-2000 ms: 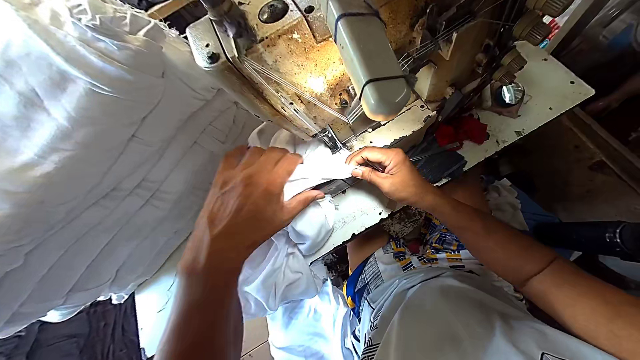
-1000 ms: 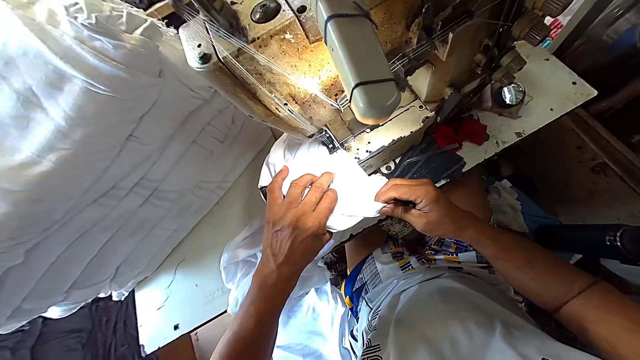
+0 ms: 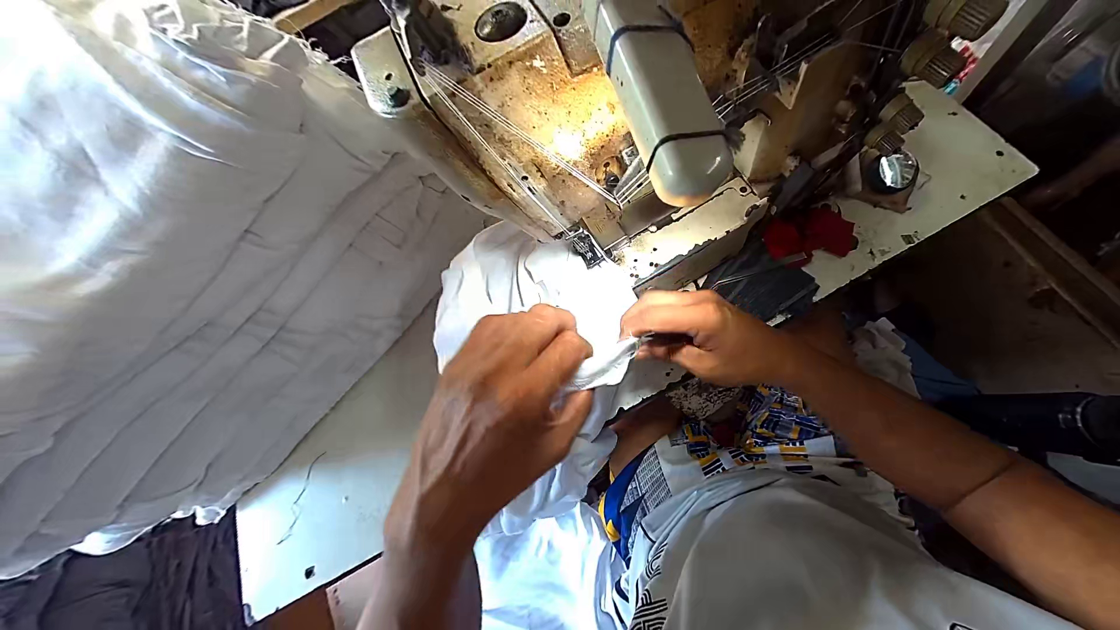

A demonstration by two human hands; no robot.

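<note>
White fabric [image 3: 560, 280] lies on the bed of an industrial sewing machine [image 3: 665, 114], its upper edge at the presser foot [image 3: 586, 248]. My left hand [image 3: 507, 385] pinches a fold of this fabric between curled fingers and thumb, just below the foot. At the fabric's right edge, my right hand [image 3: 700, 337] grips the same fold between thumb and fingers, with a slim dark object, not clear enough to name, partly inside its grasp. Several white threads [image 3: 516, 136] run down toward the needle area. More of the white cloth hangs off the table edge to my lap.
A large heap of white fabric [image 3: 192, 289] covers the left side of the worktable [image 3: 341, 481]. Red cloth scraps [image 3: 809, 234] and a small round container [image 3: 892, 171] sit right of the machine. Dark cloth [image 3: 131, 569] lies at the lower left.
Two seconds ago the left hand lay flatter on the cloth, fingers toward the foot; now its fingers are curled on the fold. Both hands are lower, farther from the foot.
</note>
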